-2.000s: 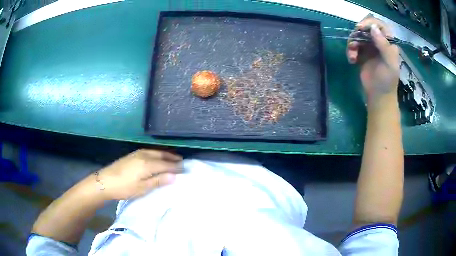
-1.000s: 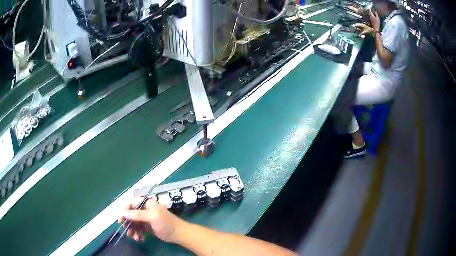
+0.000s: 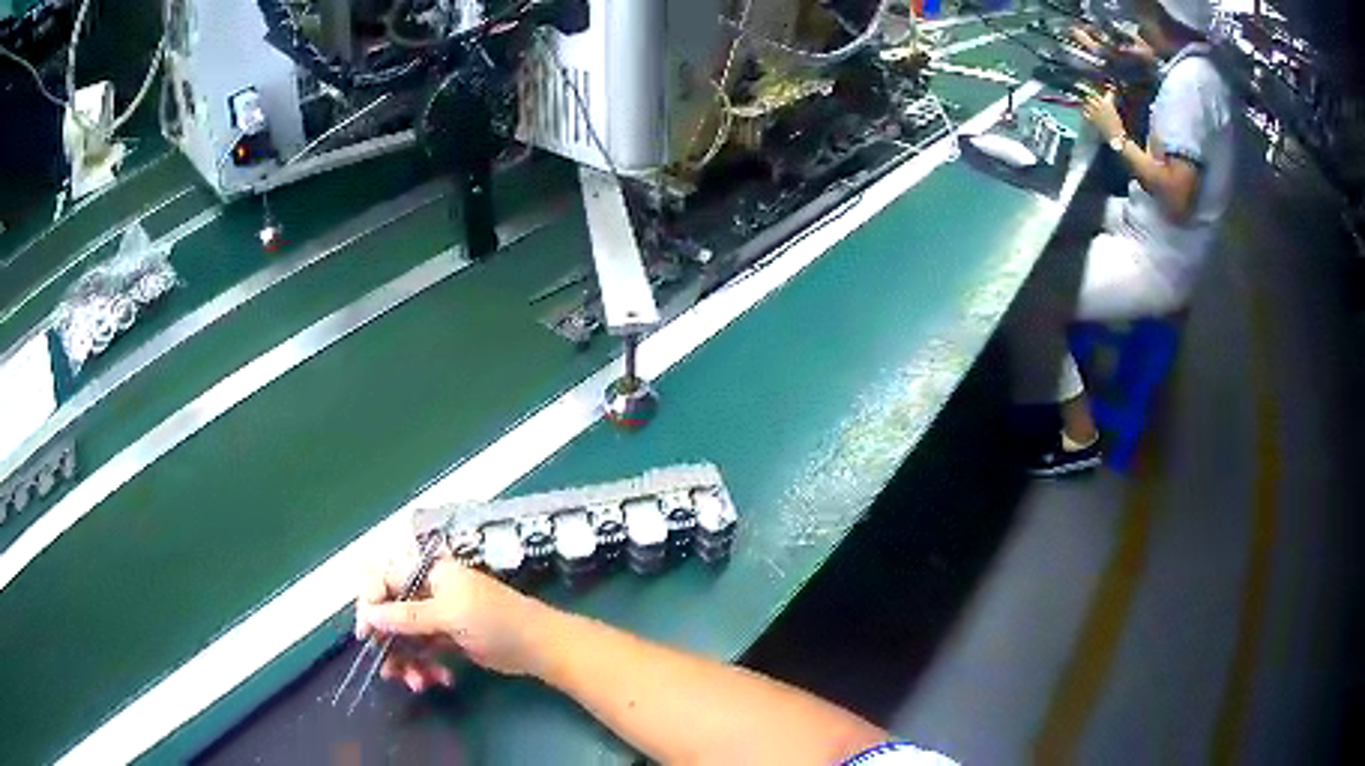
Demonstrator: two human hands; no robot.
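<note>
My right hand (image 3: pixel 449 611) is at the lower left of centre and holds silver tweezers (image 3: pixel 365 668), their two prongs apart and pointing down and left. The prongs hold nothing that I can see. They are over the corner of the black parts tray (image 3: pixel 285 715), cut off by the bottom edge. A silver multi-bay unit (image 3: pixel 599 524) with dark feet stands on the green bench just beyond my right hand and wrist. My left hand is out of the picture.
A metal arm (image 3: pixel 617 255) with a round knob (image 3: pixel 629 401) hangs beyond the unit. A green conveyor (image 3: pixel 300 524) with pale rails runs at left, with a clear bag of white rings (image 3: pixel 113 299) beyond. Machines stand at the back. A seated person (image 3: pixel 1168 180) is at right.
Two seconds ago I faced the tray, with both hands in view; the view has swung to the right side. In the last second the bars on the conveyor moved. My right hand still holds the tweezers.
</note>
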